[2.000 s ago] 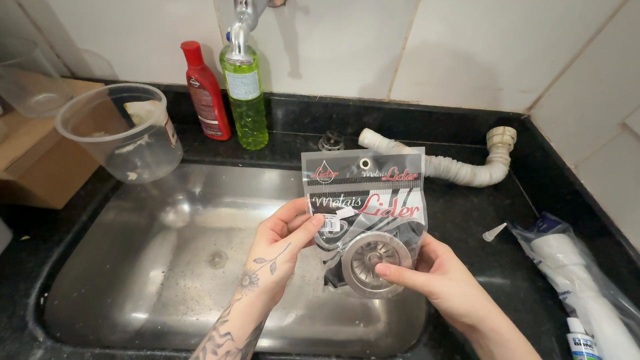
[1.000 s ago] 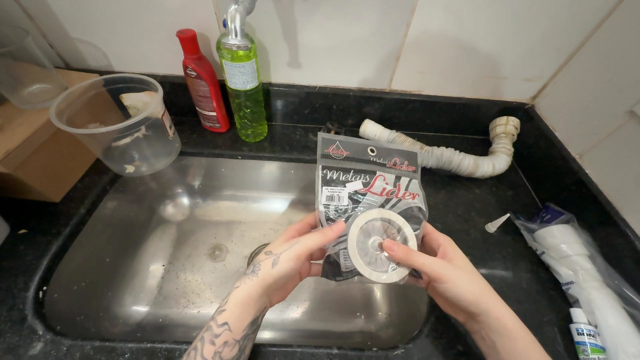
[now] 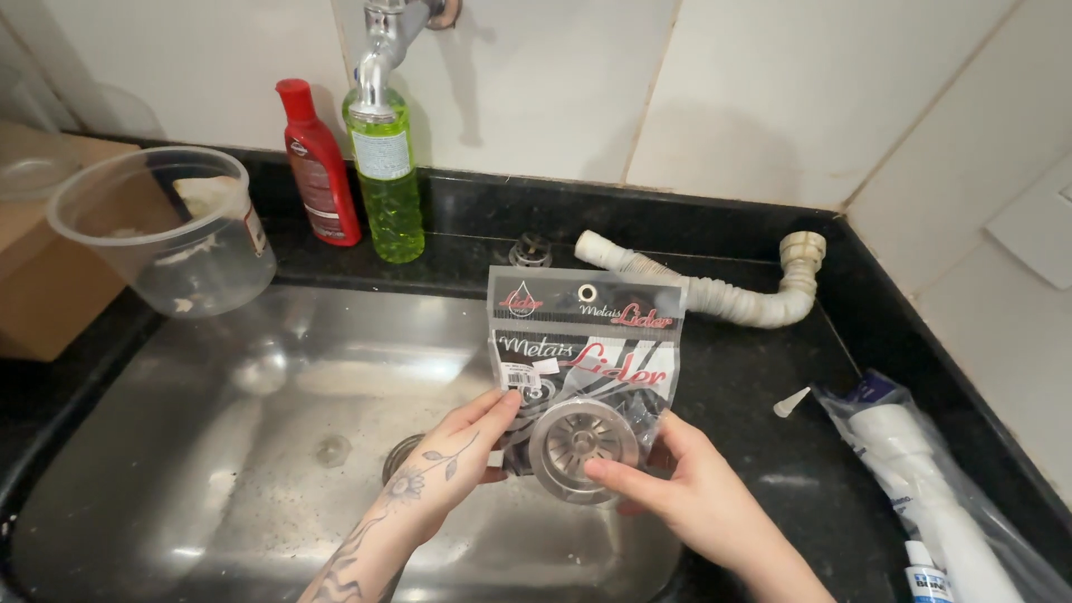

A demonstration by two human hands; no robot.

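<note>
Both hands hold a printed plastic package [image 3: 586, 343] upright over the right part of the stainless steel sink [image 3: 276, 486]. A round metal sink strainer [image 3: 582, 448] shows through the clear lower part of the package. My left hand [image 3: 456, 448], on a tattooed forearm, pinches the package's left edge below a barcode sticker. With its thumb on the strainer, my right hand [image 3: 670, 477] grips the lower right side. Behind my left hand, the rim of the drain opening [image 3: 402, 456] is partly hidden.
Behind the sink stand a red bottle [image 3: 318, 172], a green bottle [image 3: 385, 184] under the faucet [image 3: 377, 63], and a used corrugated drain hose [image 3: 737, 301]. A clear tub [image 3: 209, 276] and cardboard box [image 3: 59, 276] are left. Right lie a nozzle [image 3: 791, 402], bagged white pipe [image 3: 921, 477] and small tube [image 3: 925, 578].
Between the last two frames, the strainer in the package has turned from a pale, flat-looking face to its slotted metal face. Both hands still hold the package.
</note>
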